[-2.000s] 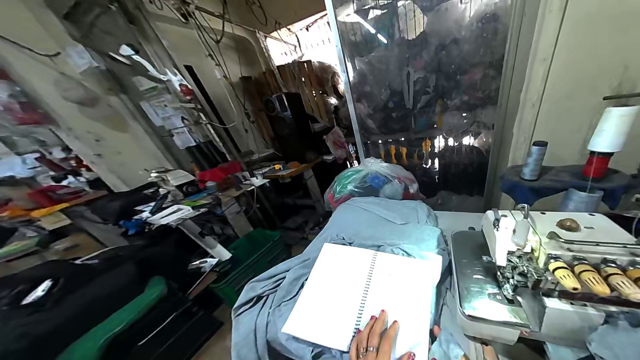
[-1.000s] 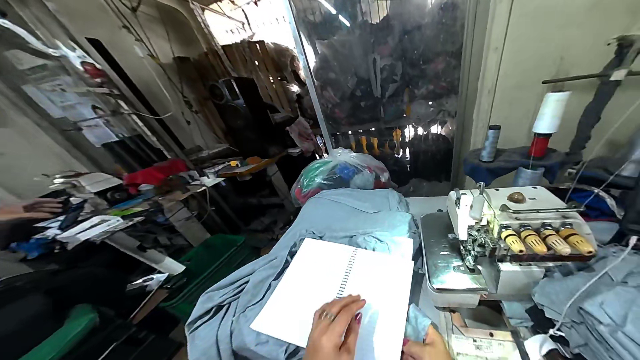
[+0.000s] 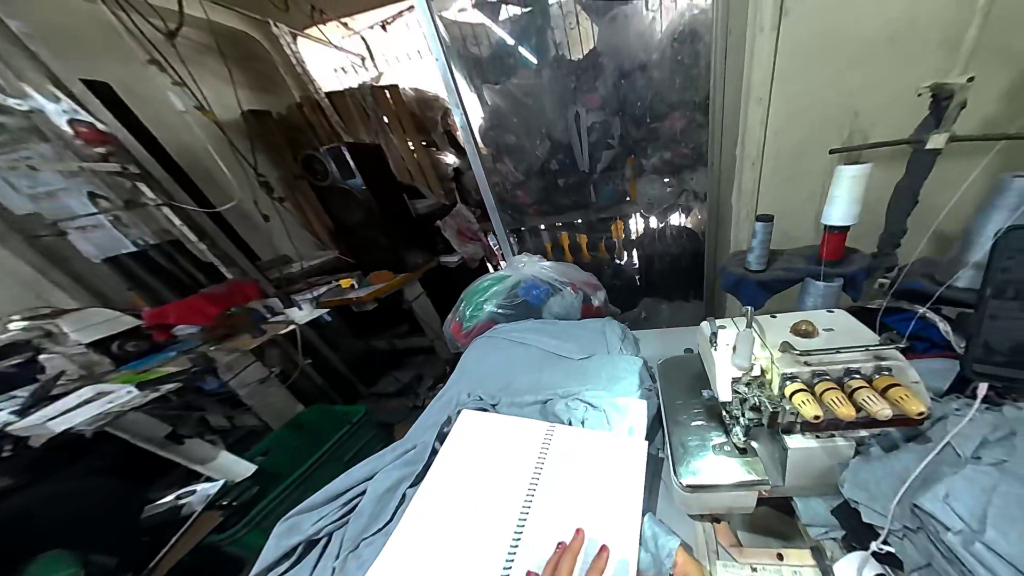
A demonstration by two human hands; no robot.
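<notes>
An open spiral-bound notebook (image 3: 512,488) with blank white pages lies on a pile of light blue-grey fabric (image 3: 552,360). On the lower part of its right page rest the spread fingers of my left hand (image 3: 572,556), with red-painted nails; the rest of that hand is cut off by the bottom edge. Just right of the notebook, only a small part of my right hand (image 3: 686,562) shows, beside a piece of light blue cloth (image 3: 659,544). Whether its fingers grip the cloth is hidden. An overlock sewing machine (image 3: 808,376) stands to the right.
Thread cones (image 3: 846,196) stand behind the machine, and more blue-grey fabric (image 3: 944,488) is heaped at right. A clear plastic bag of coloured material (image 3: 528,296) sits behind the pile. A green plastic crate (image 3: 320,456) and a cluttered table (image 3: 104,400) are at left.
My left hand stays on the right page but shows less at the bottom edge. The light blue cloth by my right hand, not evident two seconds ago, shows from one second ago.
</notes>
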